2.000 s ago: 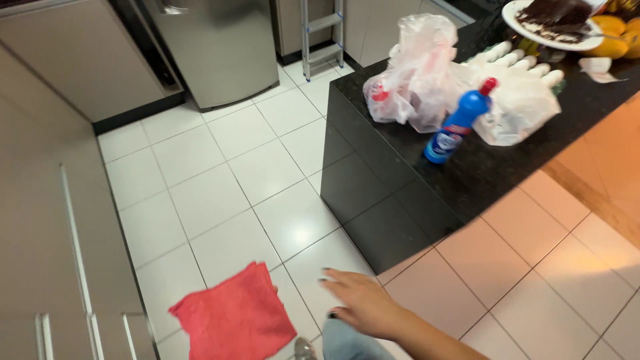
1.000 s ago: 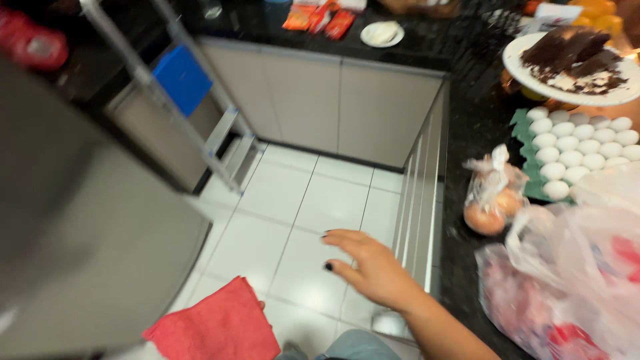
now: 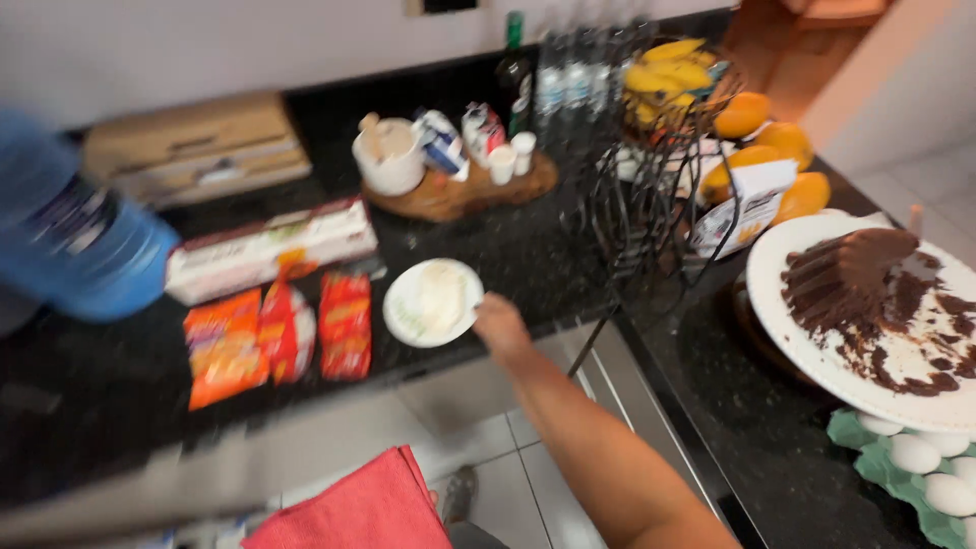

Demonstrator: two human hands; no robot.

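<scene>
My right hand (image 3: 501, 326) is at the right rim of a small white plate (image 3: 399, 309), its fingers closed on the edge. On the plate lies a pale, whitish block of food (image 3: 442, 296). The plate is at the front of the black stone counter. Low in the view is a folded red cloth (image 3: 374, 507); my left hand (image 3: 434, 497) is almost wholly hidden behind it, with only a fingertip showing at the cloth's right edge. Left of the plate lie red packets (image 3: 345, 326) and an orange packet (image 3: 226, 347).
A long carton (image 3: 271, 248) and a large blue water jug (image 3: 84, 221) stand left. Behind the plate is a wooden board (image 3: 450, 200) with a white pot. To the right are a black wire fruit stand (image 3: 648, 198), a chocolate cake plate (image 3: 770, 305) and an egg tray (image 3: 877, 457).
The view has swung from the floor and island to the back counter. My right hand, empty over the floor before, is now at the white plate. The red cloth is still low in view.
</scene>
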